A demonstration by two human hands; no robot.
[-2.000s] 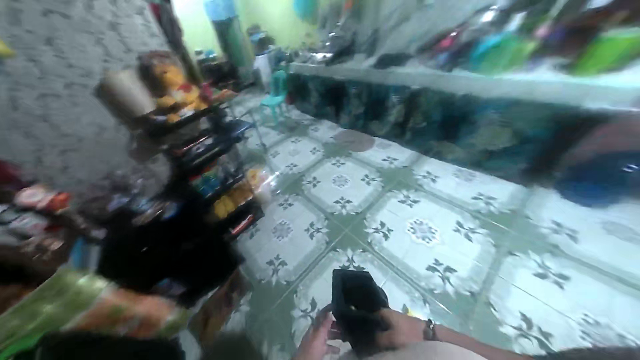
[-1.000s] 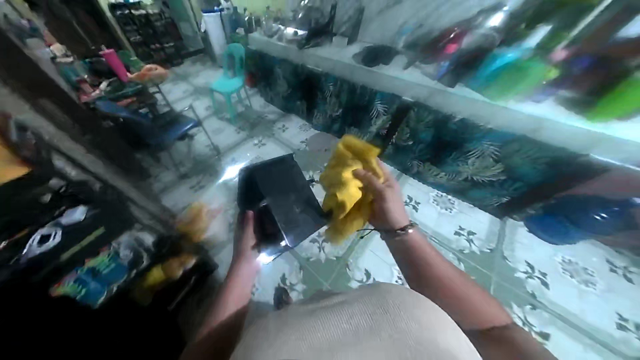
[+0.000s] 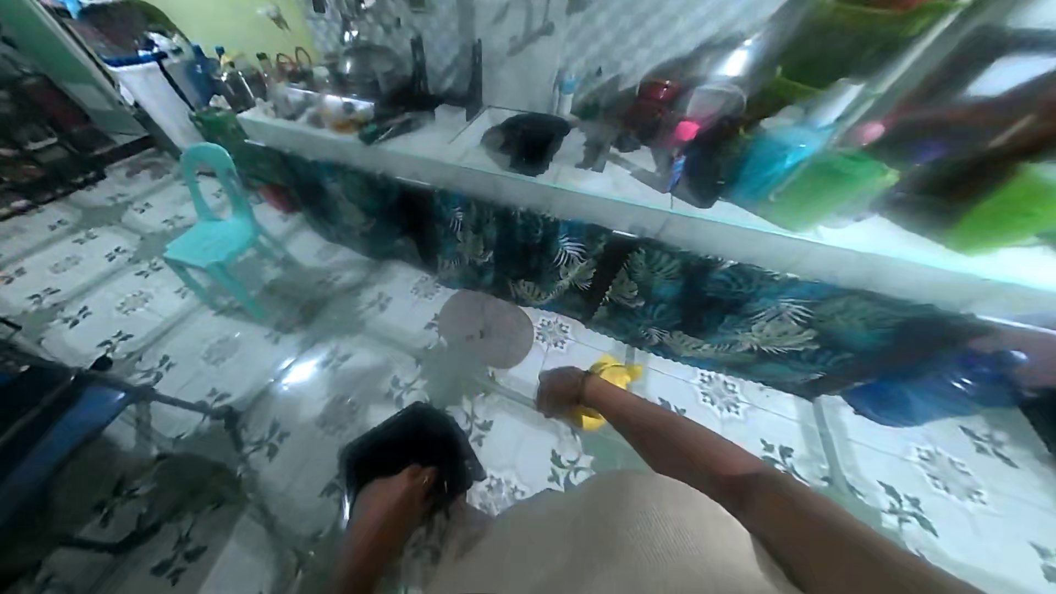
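Note:
Low in front of my body, my left hand [image 3: 404, 487] grips a black box-like container [image 3: 404, 437], whose exact kind is too blurred to tell. My right hand [image 3: 563, 393] is closed on a yellow cloth [image 3: 612, 375], which shows behind and to the right of the wrist. A dark band circles that wrist. The hands are apart, with the tiled floor visible between them.
A turquoise plastic chair [image 3: 216, 235] stands at the left, near a dark-framed chair [image 3: 58, 429]. Ahead runs a tiled counter [image 3: 561, 194] with a leaf-patterned curtain [image 3: 701, 305] below. A round mat [image 3: 485, 328] lies on the floor. A blue plastic item [image 3: 932, 388] is at the right.
The yellow cloth, beside the black container one second ago, is now away from it in my right hand. The container has moved lower left. The view has swung toward the counter.

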